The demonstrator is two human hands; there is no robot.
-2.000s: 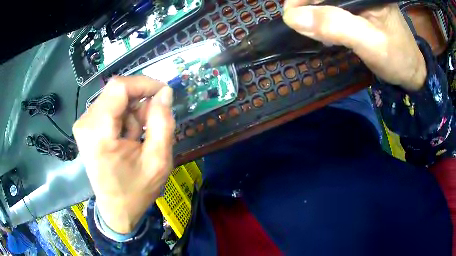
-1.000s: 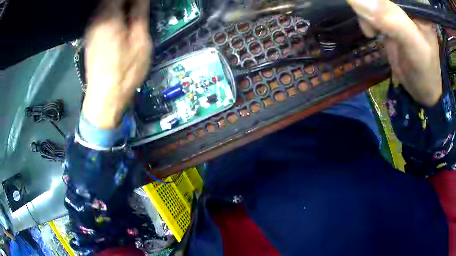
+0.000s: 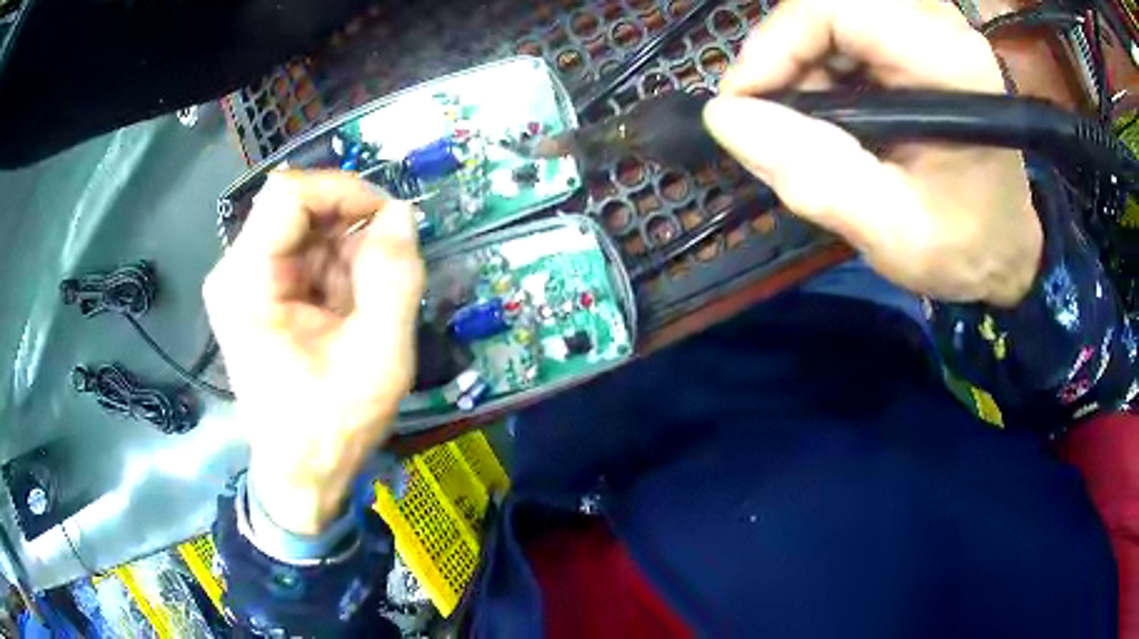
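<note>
Two green circuit boards lie side by side in pale-rimmed housings, an upper one (image 3: 500,102) and a lower one (image 3: 568,268). Each has a blue capacitor. My right hand (image 3: 874,150) holds the thick black soldering iron (image 3: 662,129), its brownish tip at the right part of the upper board. My left hand (image 3: 327,300) is over the left ends of both housings, with thumb and forefinger pinched on something very thin, likely solder wire. The wire's far end is hard to make out.
A perforated mat (image 3: 637,187) lies under the housings in an orange-brown tray (image 3: 749,300). Bundled black cords (image 3: 135,397) lie on the bench at left. A yellow basket (image 3: 443,512) is below the bench edge. A large black shape covers the top left.
The second housing now lies below the first, nearer the tray's front edge. My left hand has come back down to a pinch, and the iron is again over a board, now the upper one.
</note>
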